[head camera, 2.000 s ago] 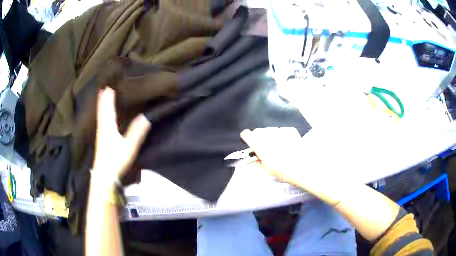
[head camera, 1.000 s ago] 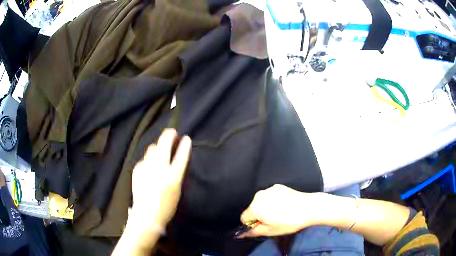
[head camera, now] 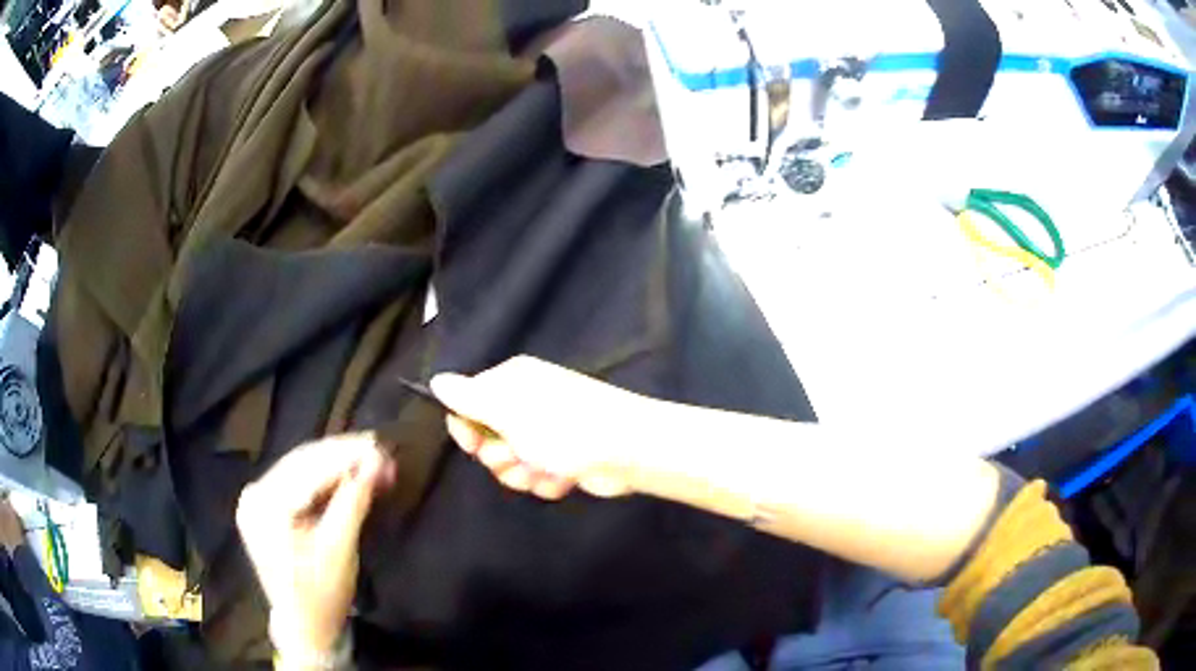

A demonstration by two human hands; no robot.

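Observation:
The dark garment piece (head camera: 551, 295) lies in folds over the table and down over my lap, black face up, with browner cloth at the left. A mauve-brown piece (head camera: 606, 98) lies at its top, near the machine. My right hand (head camera: 538, 426) is closed on thread snips; only their dark pointed blade (head camera: 417, 388) shows, pointing left just above the cloth. My left hand (head camera: 315, 518) is low on the cloth, left of the blade, with thumb and fingertips together. Whether it pinches cloth or thread cannot be told.
The white sewing machine (head camera: 866, 98) stands at the upper right. Shears with green and yellow handles (head camera: 1016, 233) lie on the white table (head camera: 905, 354). A blue-edged bin (head camera: 1128, 446) is below right. Part of a person in dark clothing (head camera: 59, 629) shows at lower left.
My right hand has moved up and left from the cloth's near edge, and the snips' blade now shows clearly. My left hand has moved left and down, and its fingers have closed together.

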